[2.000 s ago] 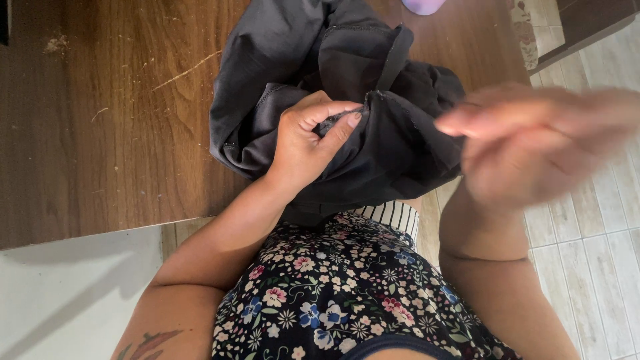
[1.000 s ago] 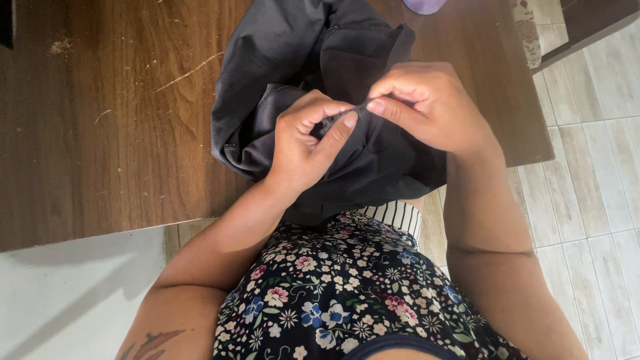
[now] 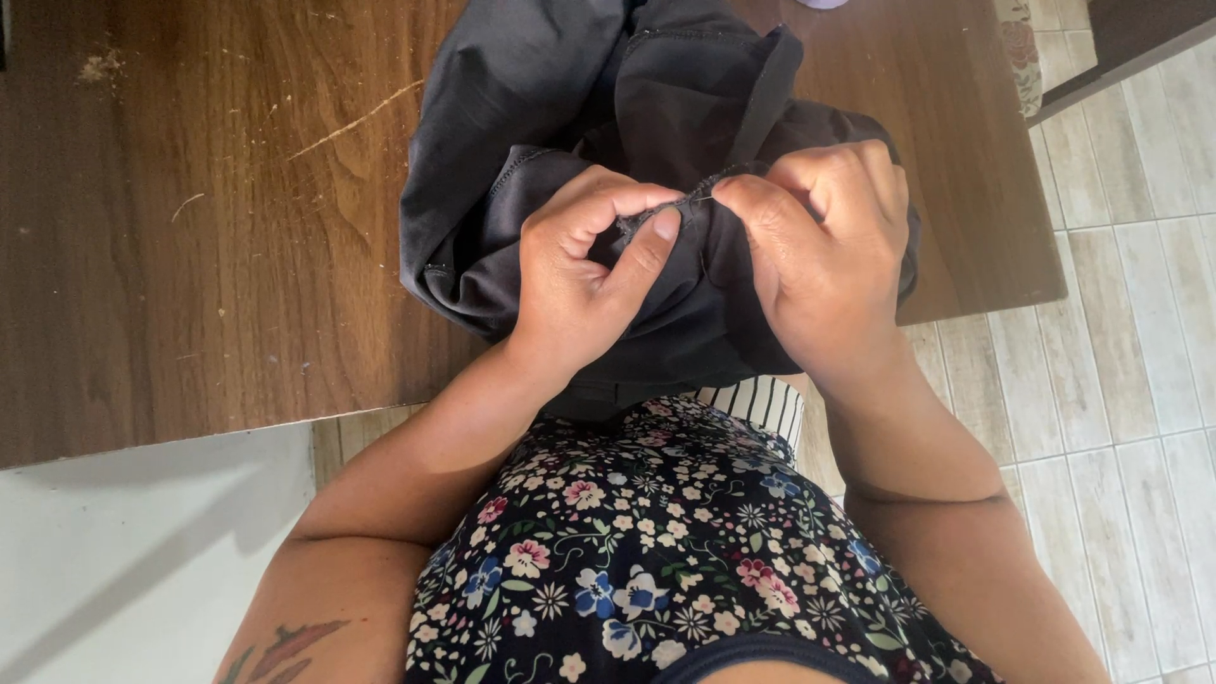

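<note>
A dark grey cloth garment (image 3: pixel 513 85) with stitched seams lies bunched over the table edge and hangs toward my lap. My left hand (image 3: pixel 589 256) pinches a seam edge of it between thumb and index finger. Close by on the right, my right hand (image 3: pixel 826 228) holds a thin sewing needle (image 3: pixel 703 198) between thumb and forefinger, its point side at the pinched seam. Whether the needle passes through the cloth cannot be told. The other fingers of my right hand are curled, and the thread is hard to make out against the dark fabric.
The brown wooden table (image 3: pixel 237 237) bears scratches and a little patch of debris (image 3: pixel 102 66). A pale purple object (image 3: pixel 823 3) is cut off at the top edge. Floral fabric (image 3: pixel 1021 57) shows past the table's right side, above the tiled floor (image 3: pixel 1130 313).
Two seconds ago my right hand was blurred and out to the right; it came in to the seam beside my left hand. My left hand has kept its pinch on the cloth.
</note>
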